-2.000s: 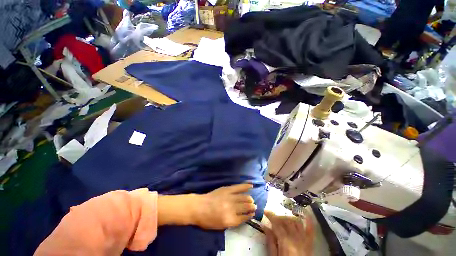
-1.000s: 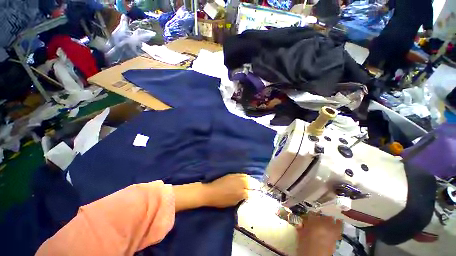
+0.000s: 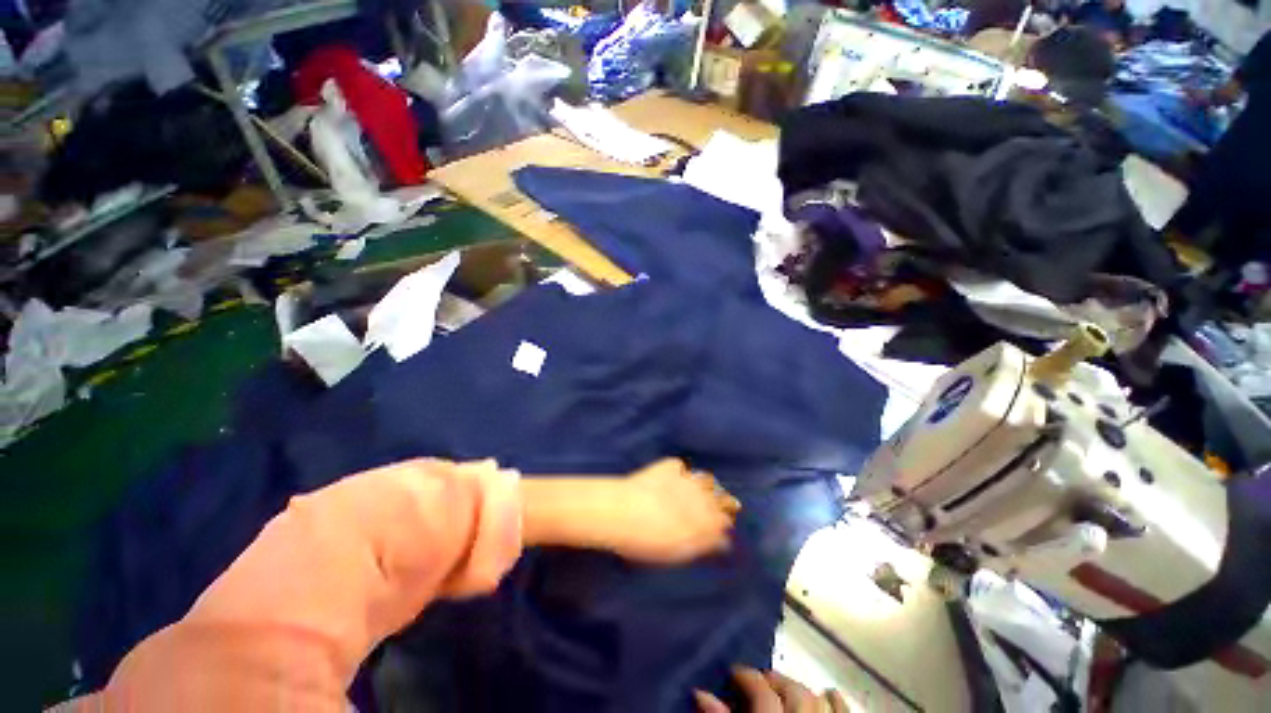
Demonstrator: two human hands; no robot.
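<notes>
The navy garment (image 3: 599, 397) covers the table left of the sewing machine and hangs down towards the lap. A small white sticker (image 3: 528, 358) is on it. My left hand (image 3: 676, 513) lies on the garment with curled fingers, pinching the cloth left of the machine's needle end. My right hand (image 3: 767, 692) shows only as fingers at the bottom edge, by the garment's lower right edge; the rest is cut off and I cannot tell whether it holds cloth. The white sewing machine (image 3: 1059, 481) stands at the right. The garment is clear of its needle area.
A loose navy panel (image 3: 627, 220) lies beyond the garment, partly on brown cardboard (image 3: 488, 174). A black cloth heap (image 3: 962, 181) is behind the machine. A carton with white pieces (image 3: 404, 309) stands left of the table. Scissors and paper lie under the machine arm.
The view has swung left, so things sit further right. My left hand has drawn back from the needle area with the cloth. My right hand has moved from beneath the machine head towards me.
</notes>
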